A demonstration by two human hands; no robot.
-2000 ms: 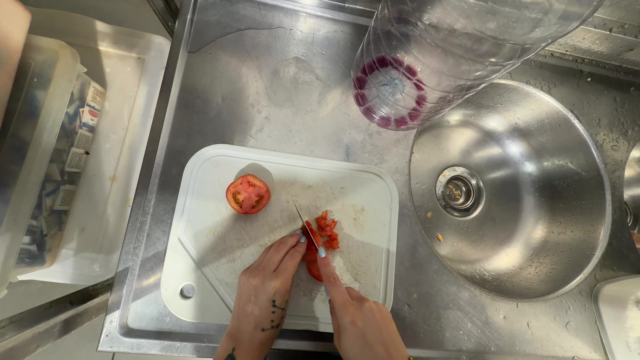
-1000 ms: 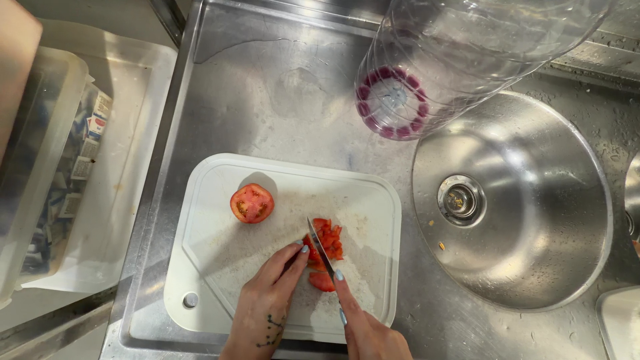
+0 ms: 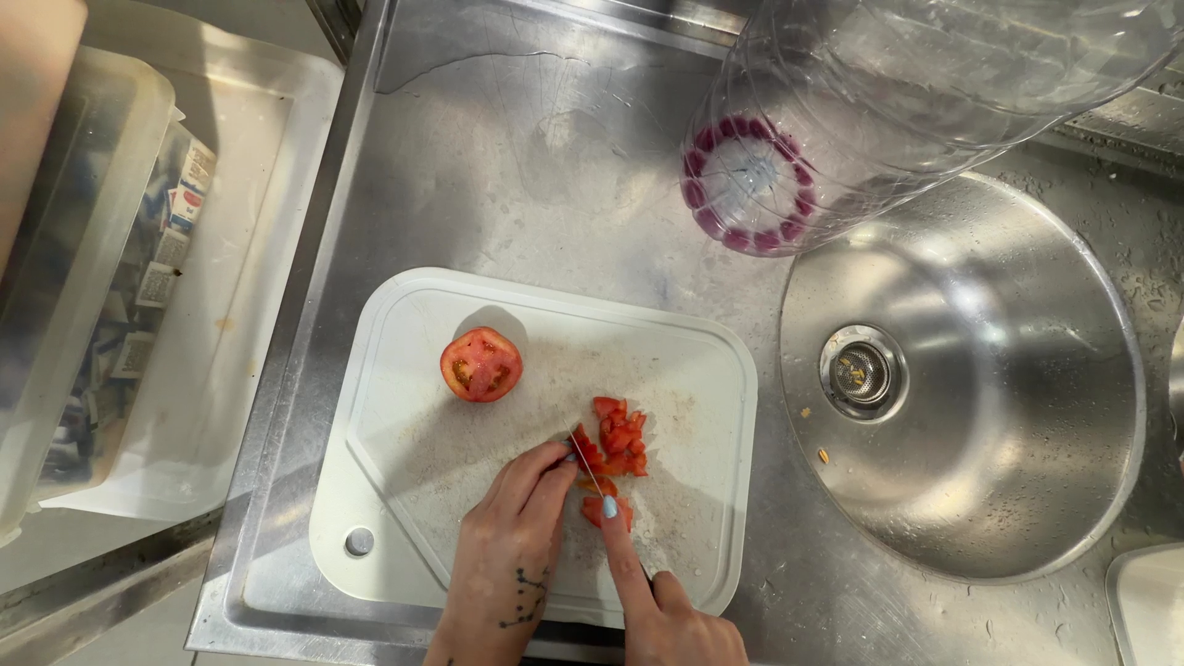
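Observation:
A white plastic cutting board [image 3: 407, 370] lies on the steel drainboard. Near its upper left sits a tomato half [image 3: 481, 364], cut face up. My right hand [image 3: 671, 610] grips a kitchen knife [image 3: 588, 464], index finger along the spine; the blade is seen nearly edge-on among the tomato. My left hand [image 3: 513, 546] has its fingertips bent at the blade's left side, against tomato that they partly hide. Diced tomato [image 3: 622, 435] lies just right of the blade, and a larger tomato piece [image 3: 606, 511] is beneath my right index fingertip.
A round steel sink basin [image 3: 980, 416] with food bits at its drain is on the right. Over its upper rim leans a large clear plastic bottle [image 3: 879, 111]. At left stands a white tray [image 3: 268, 231] holding a translucent bin [image 3: 111, 120] of small packets.
The diced tomato is spread a little differently around the blade. Both hands stay close together over the board, and the tomato half has kept its place on it.

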